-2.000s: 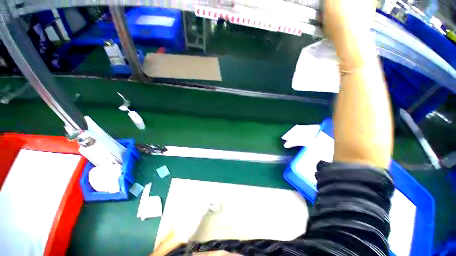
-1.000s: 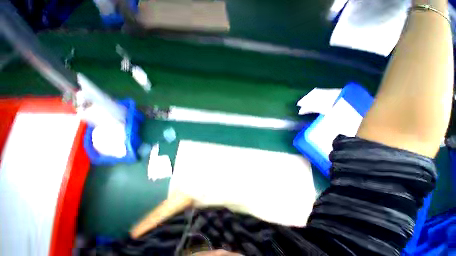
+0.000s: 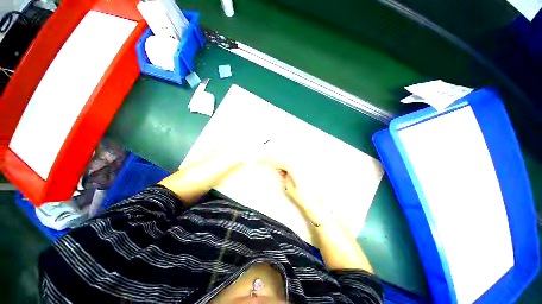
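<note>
My left hand [image 3: 229,163] and my right hand [image 3: 276,169] are close together over the white work mat [image 3: 333,154]. Both are washed out against the mat, and their fingers are hard to make out. A small dark mark or thin item [image 3: 266,142] shows just beyond the hands. I cannot tell if a white unit is between the fingers. A thin bracelet [image 3: 314,224] is on my right wrist.
Red tray [image 3: 113,83] at left, above a lower blue bin [image 3: 134,181] with cloths. Small blue parts bin [image 3: 193,35], grey-blue squares [image 3: 224,71] and white scrap [image 3: 202,101] beyond the mat. Metal rail [image 3: 309,83] behind. Blue tray [image 3: 404,178] at right, papers [image 3: 437,93] on its rim.
My right arm has come back from the far upper right to the mat, beside my left hand. The view has tilted down and turned, showing more of both trays and my torso.
</note>
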